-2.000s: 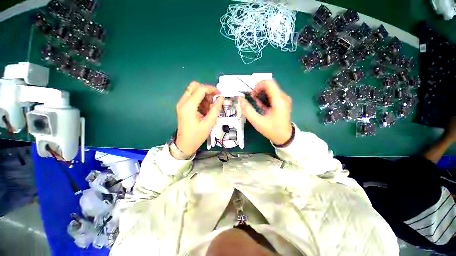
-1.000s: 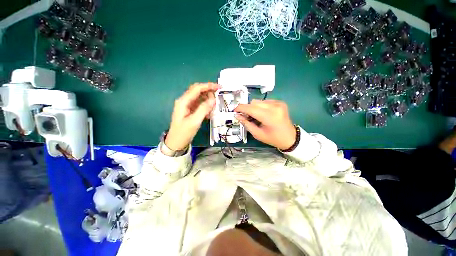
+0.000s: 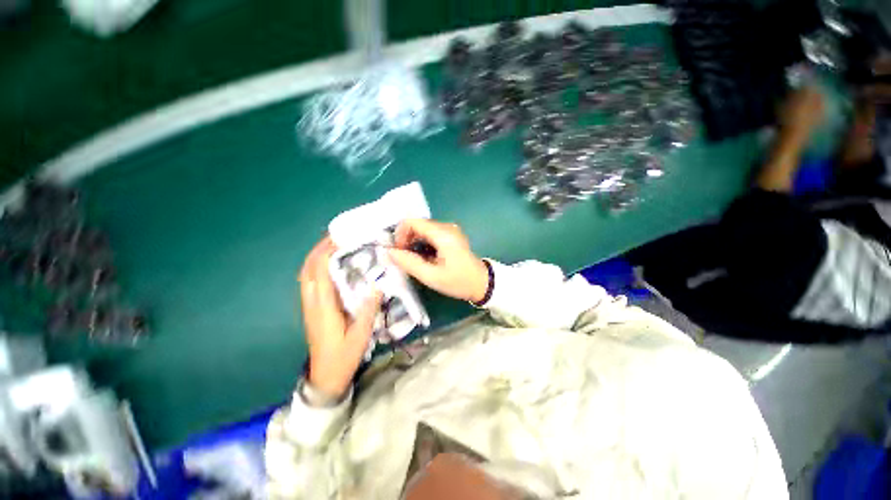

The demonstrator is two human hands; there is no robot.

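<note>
The white camera housing (image 3: 376, 215) lies tilted on the green workbench just in front of me, its open side up, with dark wires hanging at its near end. My left hand (image 3: 335, 317) holds the housing along its left side, the thumb over the lower part. My right hand (image 3: 438, 256) is at the housing's upper right, fingers pinched close together at the open cavity. The picture is blurred, and I cannot tell whether the right fingers hold a small part or wire.
Tangled white wires (image 3: 366, 115) lie at the back. Many camera modules (image 3: 586, 107) are massed at right, a smaller group (image 3: 63, 259) at left. Blurred white cameras (image 3: 63, 420) stand lower left near a blue bin (image 3: 234, 435). Another person's arm (image 3: 796, 137) is at right.
My view has turned and tilted, so the bench looks slanted. My left hand has moved onto the housing's side. My right hand has shifted to the housing's upper right. The housing's arm now appears tilted.
</note>
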